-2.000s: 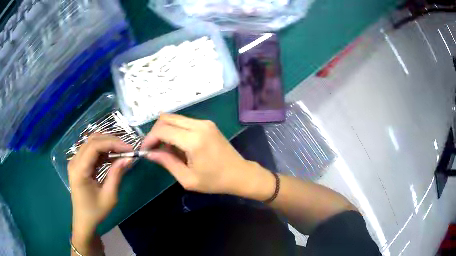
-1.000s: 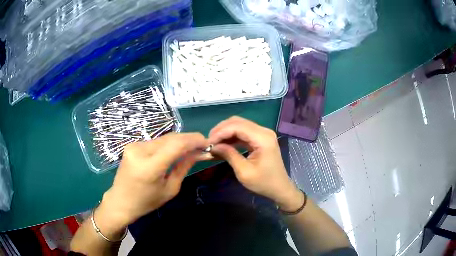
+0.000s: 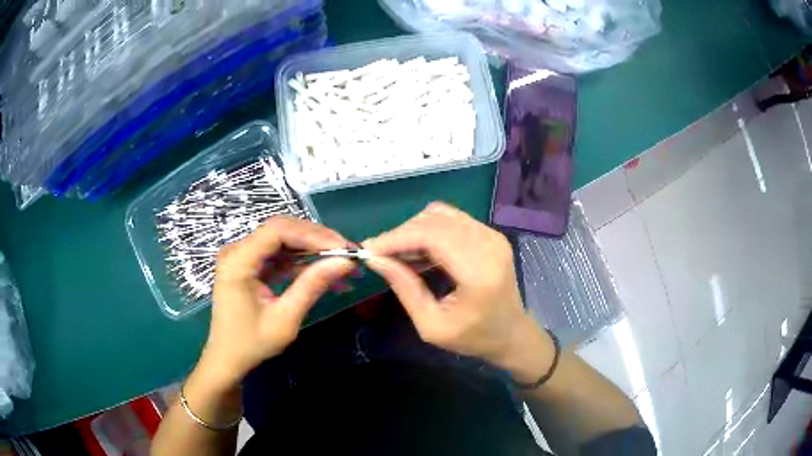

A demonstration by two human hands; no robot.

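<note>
My left hand [image 3: 276,285] pinches a thin metal stem [image 3: 336,254] between thumb and fingertips, in front of the tubs. My right hand [image 3: 454,276] pinches the stem's right end, where a small white piece shows between the fingertips. The two hands' fingertips nearly touch. The larger tub [image 3: 307,183] holds white sleeves [image 3: 383,120] behind my hands. The smaller tub [image 3: 142,236] at the left holds many loose stems [image 3: 214,218]; my left hand covers its lower right part. How far the two held pieces are joined cannot be told.
Stacked clear trays with blue edges [image 3: 169,107] stand at the back left. A phone [image 3: 534,151] lies right of the larger tub. A bag of caps [image 3: 570,27] lies behind it. A ribbed clear tray [image 3: 570,276] is at the right beyond the green bench [image 3: 623,151].
The view has shifted a little. My left hand has turned and its fingers are more spread. More of the held stem now shows between the hands.
</note>
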